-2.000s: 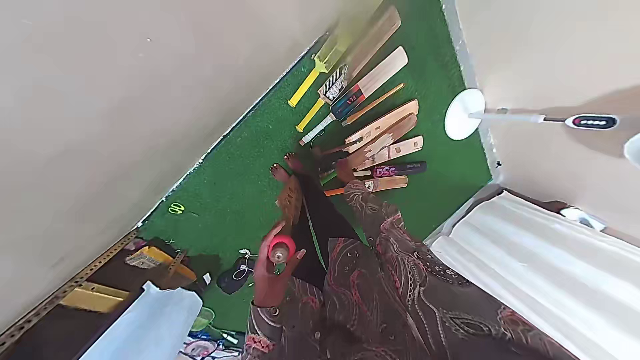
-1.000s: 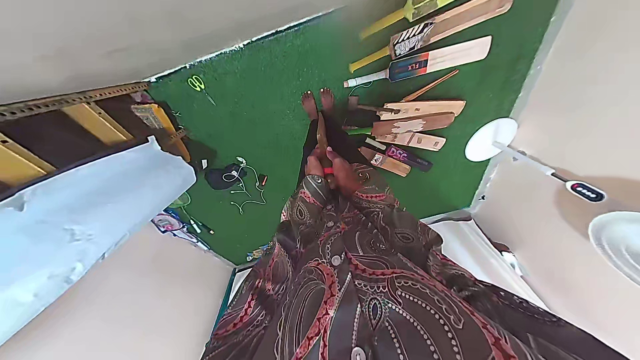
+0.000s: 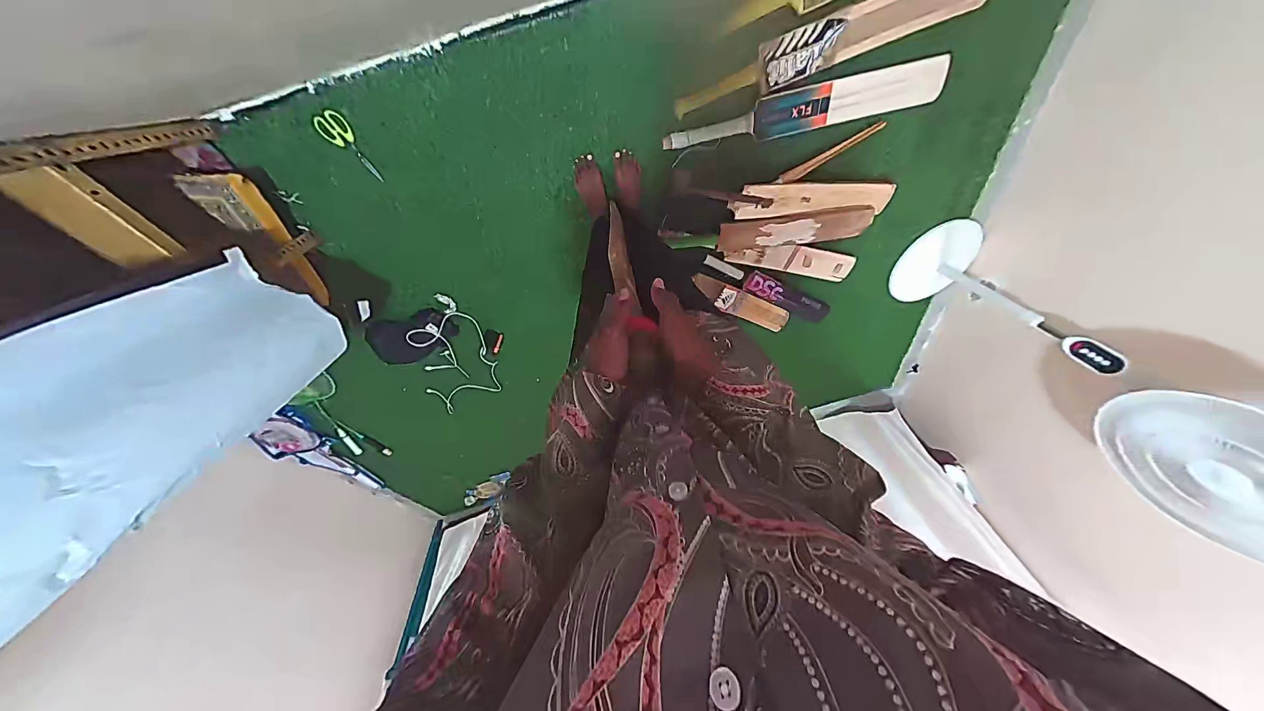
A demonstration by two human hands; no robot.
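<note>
A wooden cricket bat (image 3: 619, 252) points down toward my bare feet, its blade seen nearly edge-on. Near its upper end is a red band (image 3: 642, 324), with a blurred handle end below it in the picture. My left hand (image 3: 608, 341) lies along the left side of the handle and my right hand (image 3: 683, 334) along the right, so it is held between them. The fingers look fairly straight, and blur hides their exact contact. Right of my legs, several other bats lie on the green floor, among them an FLX bat (image 3: 805, 111) and a dark DSC bat (image 3: 787, 295).
Yellow-handled scissors (image 3: 341, 138) lie on the green carpet at upper left. White cables (image 3: 464, 346) lie beside a black pouch (image 3: 403, 338). A shelf with yellow items (image 3: 89, 212) and a pale blue sheet (image 3: 188, 365) stand left. A white fan (image 3: 1205, 469) is at right.
Two seconds ago my left hand was on the red-banded handle and my right hand was not plainly visible; now both hands are at it. The view has turned and shifted.
</note>
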